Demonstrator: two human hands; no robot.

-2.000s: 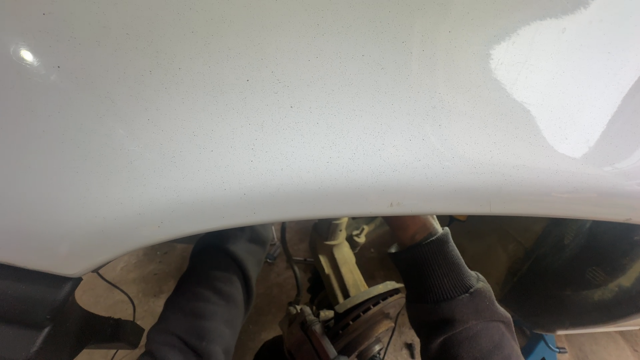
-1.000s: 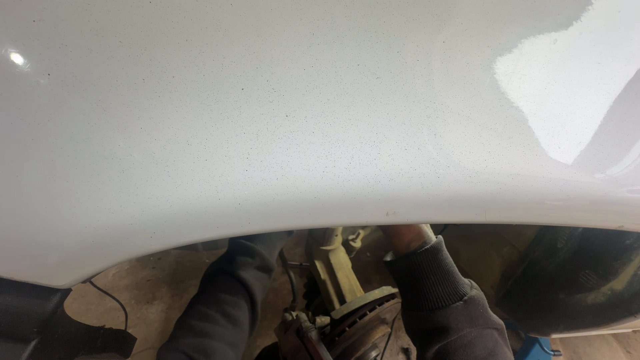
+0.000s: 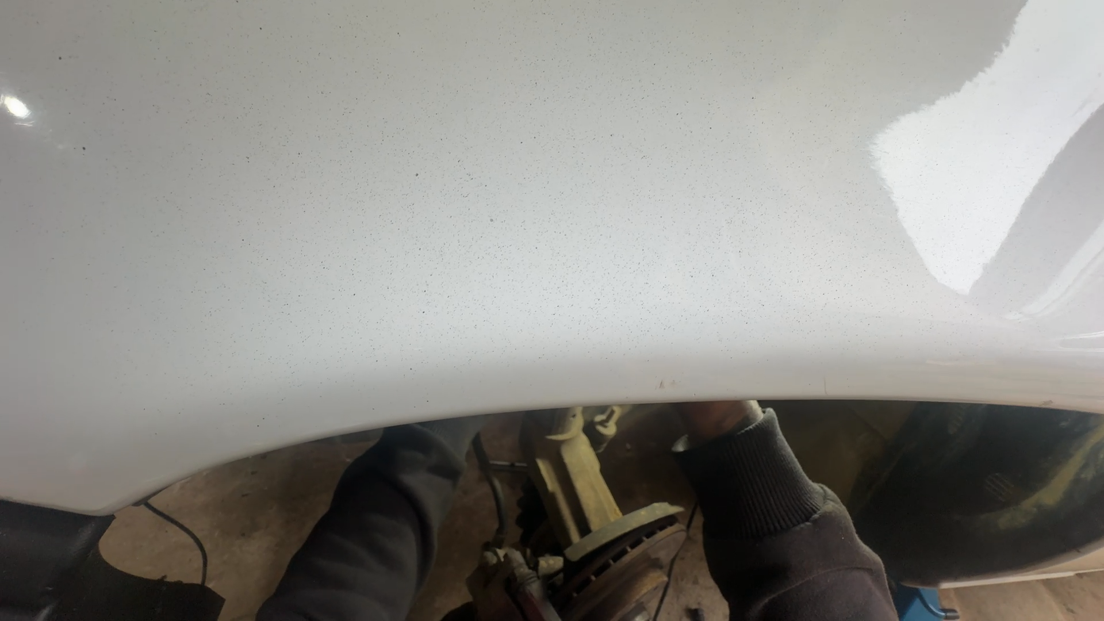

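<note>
A white car fender (image 3: 517, 216) fills the upper part of the view, its arched edge crossing above both forearms. My left hand is behind that edge; only its dark sleeve shows, left of the suspension strut (image 3: 573, 483). Of my right hand (image 3: 720, 418) the wrist and back part show just under the edge, right of the strut, with the fingers hidden. What either hand touches cannot be seen. Below the strut sit the brake disc (image 3: 625, 561) and the brake caliper (image 3: 513, 586). A dark hose (image 3: 492, 487) runs between the left sleeve and the strut.
A dark wheel arch liner (image 3: 975, 492) curves at the right, with a blue metal object (image 3: 918, 601) under it. Black plastic trim (image 3: 52, 552) and a thin cable (image 3: 185, 530) are at the lower left. The concrete floor (image 3: 259, 517) shows below.
</note>
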